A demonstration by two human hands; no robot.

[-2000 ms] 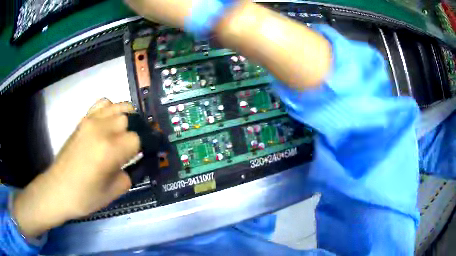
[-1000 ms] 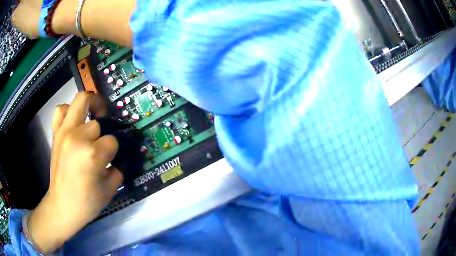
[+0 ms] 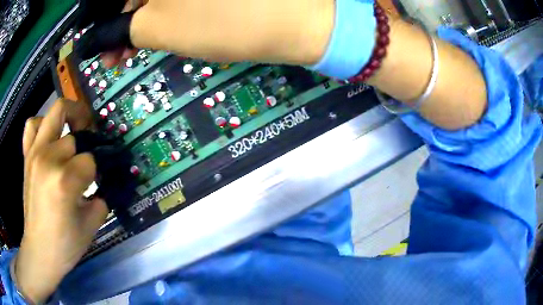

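A black pallet (image 3: 217, 177) with white lettering lies tilted in view and holds rows of green circuit boards (image 3: 158, 149) with red-and-white round capacitors (image 3: 175, 155). My left hand (image 3: 56, 184) is at the pallet's left end, fingers bent, black cots on thumb and fingertips; whether it holds anything is hidden. My right hand (image 3: 232, 30) reaches across from the right over the upper rows. Its black-cotted fingertips are above the upper left boards; what is between them cannot be told. Its wrist has a light blue band, red beads and a metal bangle.
A silver conveyor rail (image 3: 262, 196) runs along the pallet's near side. An orange-brown bar (image 3: 68, 80) is at the pallet's left end. Silver parts (image 3: 12, 21) heap at the upper left corner beside a green mat (image 3: 36, 50). My blue sleeves and clothing fill the lower part.
My right hand has come back from the upper left corner to above the upper left boards. My left hand remains at the pallet's left end. The view has shifted.
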